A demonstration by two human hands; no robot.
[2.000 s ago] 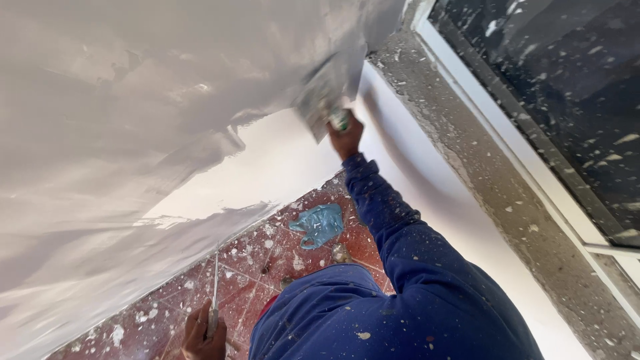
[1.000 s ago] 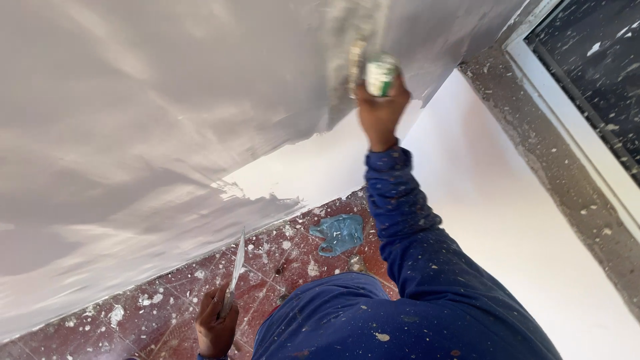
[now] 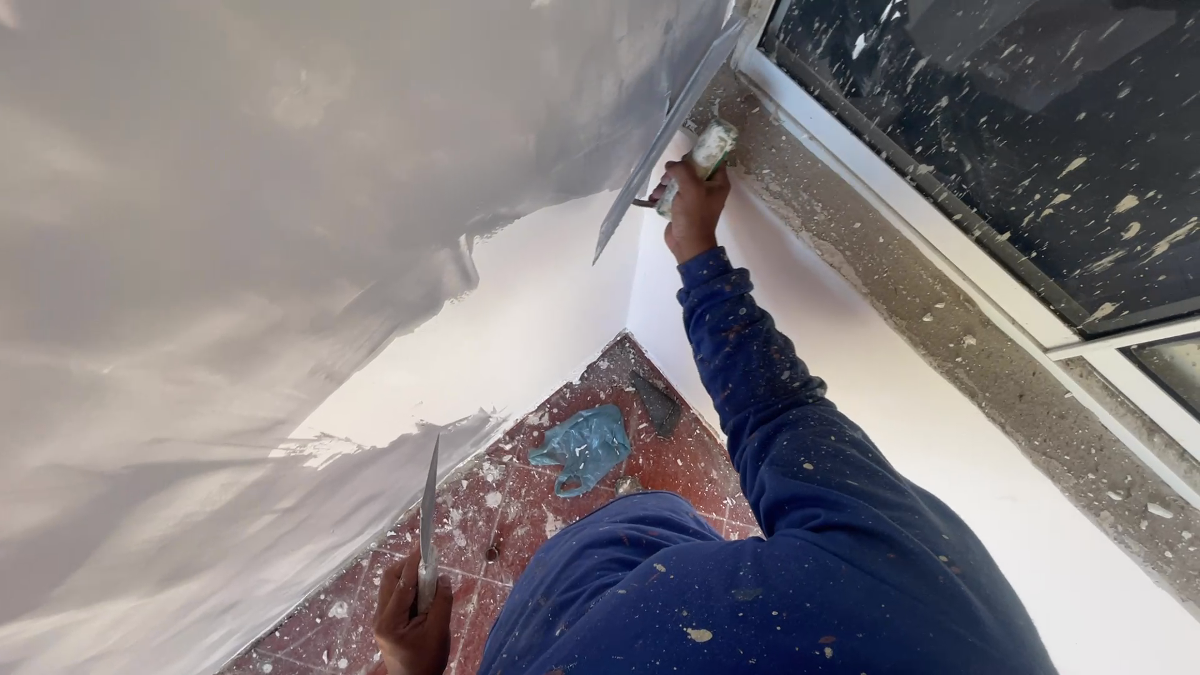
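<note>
My right hand [image 3: 697, 208] grips the handle of a wide plastering trowel [image 3: 656, 150], whose blade is seen nearly edge-on against the left wall near the corner. Grey wet plaster [image 3: 281, 187] coats much of that wall, and a white patch of wall [image 3: 525, 291] shows below the blade with a ragged plaster edge. Low at the left, my left hand [image 3: 412, 614] is closed round the handle of a putty knife [image 3: 429, 525], its blade pointing up, close to the wall's lower part.
A crumpled blue plastic bag [image 3: 586, 445] and a dark grey scrap [image 3: 656, 405] lie on the splattered red tile floor [image 3: 469, 572]. At right, a rough sill [image 3: 900, 319] runs along a white-framed window [image 3: 919, 197] above the white side wall [image 3: 900, 450].
My right hand has swept the trowel from higher on the plastered wall over to the corner by the window. My left hand still holds the putty knife low down. The view has shifted.
</note>
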